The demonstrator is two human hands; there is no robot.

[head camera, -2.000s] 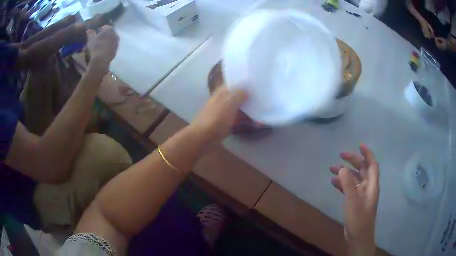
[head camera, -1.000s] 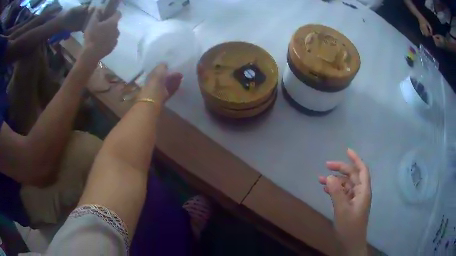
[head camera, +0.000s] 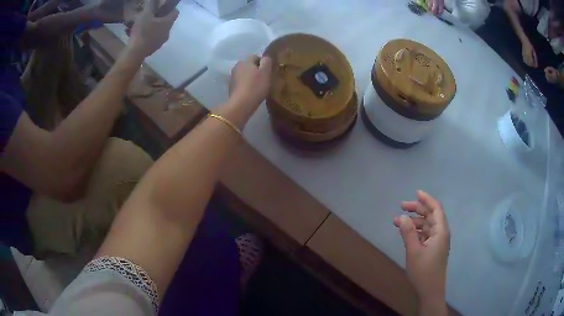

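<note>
My left hand (head camera: 250, 83) is at the left rim of a tan-gold base shell (head camera: 290, 92), its fingers at the edge. A small black square cooling fan (head camera: 320, 79) with a round pale label sits inside that shell, which lies on a stack of similar shells. Another tan shell (head camera: 413, 77) with no fan visible sits on a white drum (head camera: 393, 120). A plain white round housing (head camera: 240, 42) stands behind my left hand. My right hand (head camera: 427, 237) is open and empty above the right part of the bench, fingers slightly curled.
A small-parts bowl (head camera: 512, 228) lies at the right, and a second white bowl (head camera: 515, 131) with dark parts stands beyond it. A white box (head camera: 224, 5) is at the far side. Another person's hands (head camera: 148, 28) work at the left. More people's hands show at the far right.
My left hand has let go of the white housing, now standing at the left, and has moved right to the fan-bearing shell's rim. My right hand stays raised at the right.
</note>
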